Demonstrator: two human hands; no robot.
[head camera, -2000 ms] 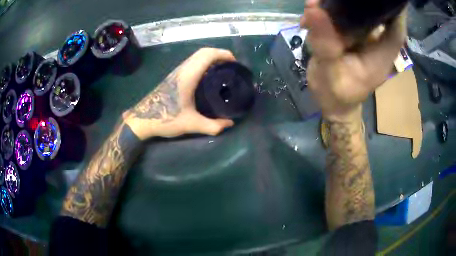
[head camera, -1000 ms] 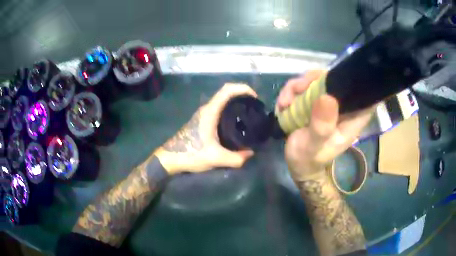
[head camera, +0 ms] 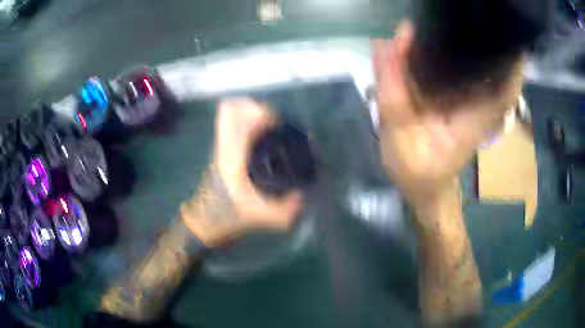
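The frame is blurred. My left hand (head camera: 240, 186) grips a black cylindrical unit (head camera: 282, 159) from its left side, with the plain dark end facing up, on the dark-green bench (head camera: 269, 295). My right hand (head camera: 426, 134) is raised to the right of the unit, holding the thick black body of the electric screwdriver (head camera: 474, 51). The screwdriver is apart from the unit; its nose and bit cannot be made out.
Several units with clear round faces stand at the left, some glowing blue (head camera: 93, 96), pink (head camera: 37, 179) or red. A tan cardboard piece (head camera: 507, 170) lies at the right. A pale metal rail (head camera: 256, 67) edges the bench's far side. A blue-and-white stool (head camera: 529, 282) shows lower right.
Since one second ago, my right hand and the screwdriver have moved up and away from the unit. My left hand still holds the unit, now further left in the picture; the view has shifted.
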